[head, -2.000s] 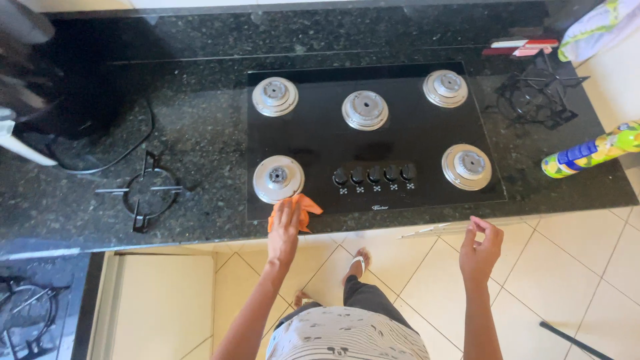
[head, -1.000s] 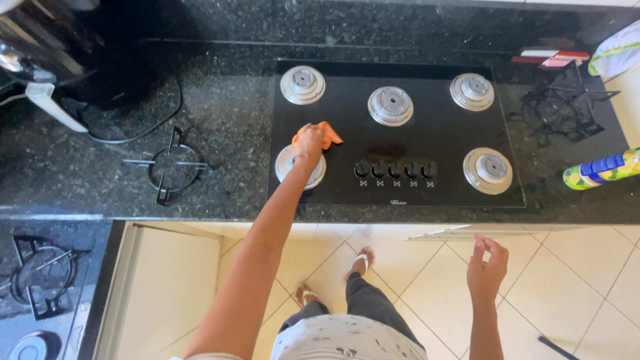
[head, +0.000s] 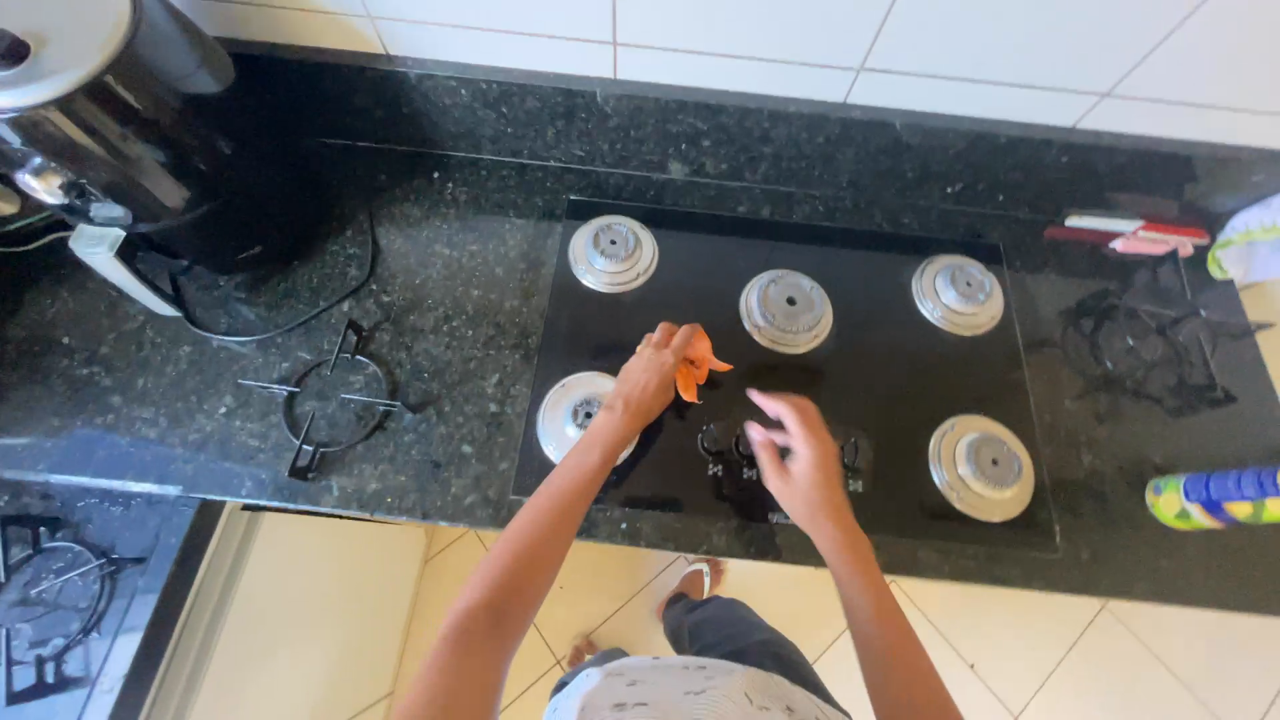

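My left hand [head: 648, 382] grips an orange cloth [head: 702, 366] on the black glass gas cooktop [head: 870, 370], just up and to the right of the front left burner [head: 572, 415]. The cloth sticks out to the right of its fingers. My right hand [head: 798, 458] is over the row of control knobs [head: 710, 440], fingers apart and somewhat blurred, with nothing in it. Beyond the hands, the centre burner [head: 786, 311] and the back left burner [head: 613, 253] show bare, without grates. On the right side are two more burners.
A pan grate [head: 338, 400] lies on the granite counter [head: 450, 300] at left, near a large black appliance [head: 130, 150] with a cord. Another grate [head: 1140, 345], a white-and-red object [head: 1140, 228], and a green, yellow and blue container [head: 1215, 498] lie at right.
My right hand has come up from in front of the counter to over the knobs. My left hand with the cloth has moved from the burner's near edge to beyond it. The view has shifted.
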